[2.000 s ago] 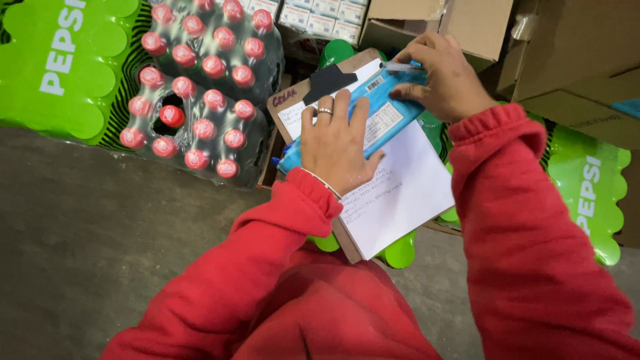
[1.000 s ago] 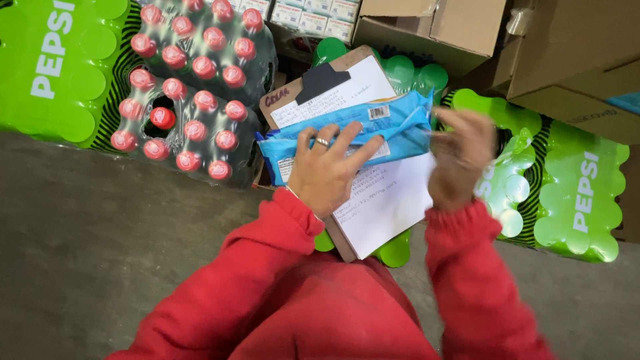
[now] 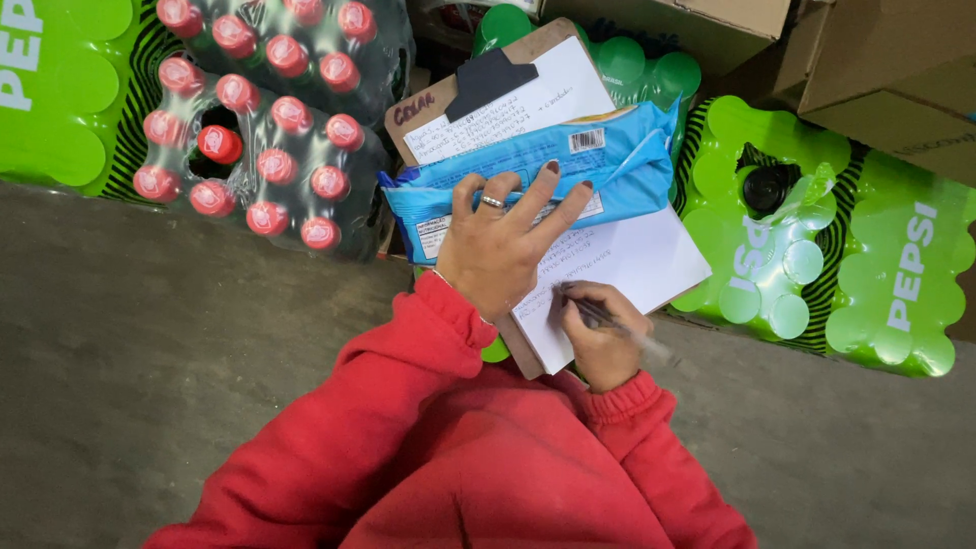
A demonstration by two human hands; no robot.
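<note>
My left hand (image 3: 499,236), with a ring on one finger, lies spread on a blue plastic food packet (image 3: 633,164), pressing it against a clipboard (image 3: 526,347). Between the fingers of my right hand (image 3: 606,335) is a pen (image 3: 621,326), its tip at the lower part of the handwritten paper sheet (image 3: 640,263). The black clip (image 3: 488,82) holds the sheet at the board's upper left end. The packet crosses the middle of the sheet and hides some of the handwriting.
Shrink-wrapped bottles with red caps (image 3: 276,165) stand at the left, beside a green Pepsi pack (image 3: 72,91). More green Pepsi packs (image 3: 877,267) are at the right, one with torn film around a black cap (image 3: 766,188). Cardboard boxes (image 3: 892,91) fill the upper right. Concrete floor (image 3: 191,320) shows below.
My right hand has moved from the packet's right end down to the lower part of the sheet, with the pen in it. My left hand has stayed on the packet.
</note>
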